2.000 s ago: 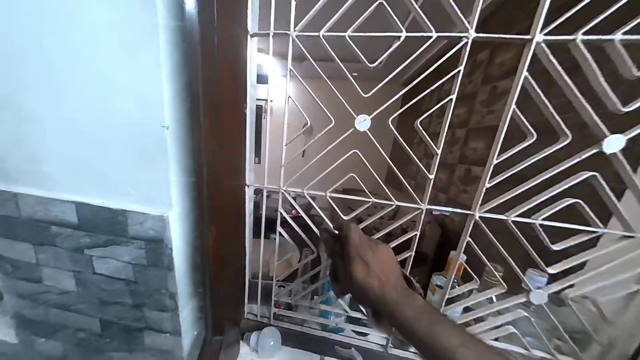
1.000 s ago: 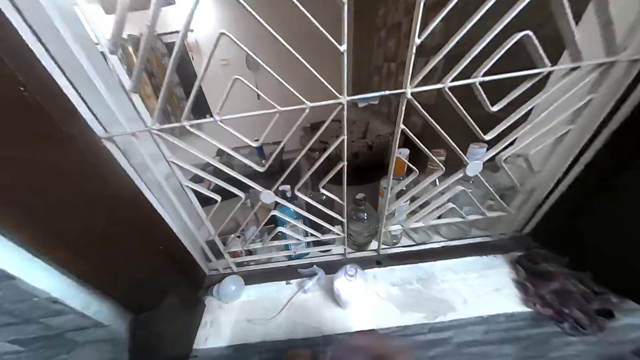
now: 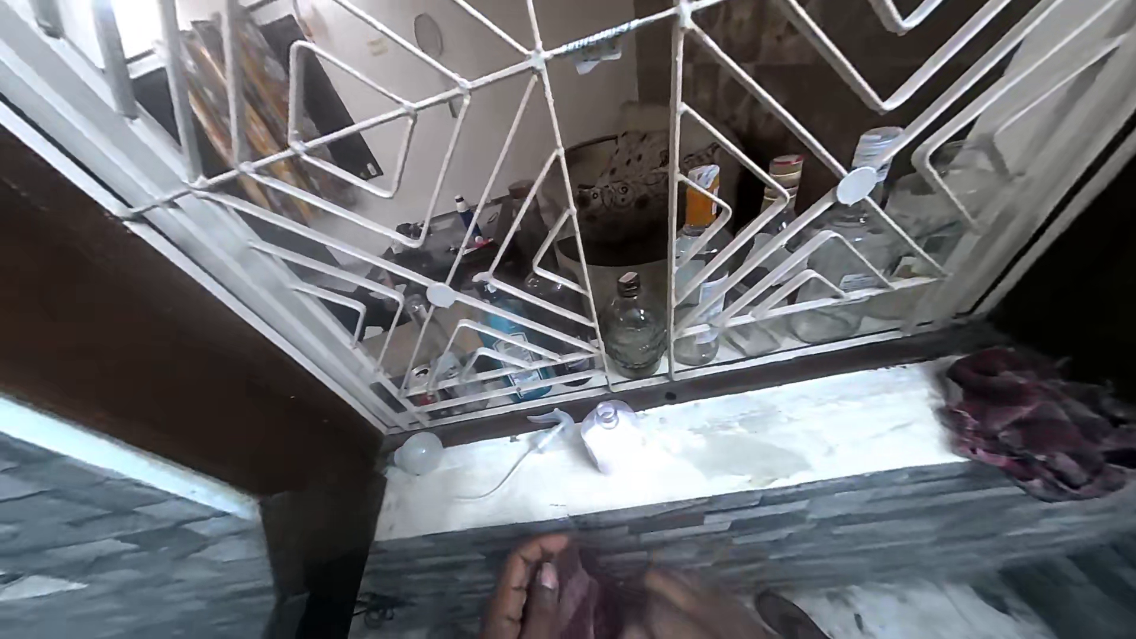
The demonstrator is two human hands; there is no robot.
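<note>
Low in the view, below the white window sill (image 3: 737,439), my left hand (image 3: 528,590) is closed on a dark maroon cloth (image 3: 581,599). My right hand (image 3: 701,608) is blurred at the cloth's right side; its grip cannot be made out. On the sill stands an open clear plastic bottle (image 3: 611,437), with a detached spray trigger and its tube (image 3: 552,430) lying just left of it. A round whitish bulb-like object (image 3: 418,453) rests at the sill's left end. A crumpled maroon cloth (image 3: 1034,422) hangs over its right end.
A white metal window grille (image 3: 537,60) rises behind the sill. Behind its bars stand several bottles, among them a clear glass bottle (image 3: 635,333) and a blue one (image 3: 519,351). A dark brown frame (image 3: 160,328) borders the left, and grey stone-patterned wall (image 3: 754,524) lies below.
The hand that was at the grille two seconds ago is away from it. Both hands now show low in front of the sill, with a maroon cloth. The view has tilted down.
</note>
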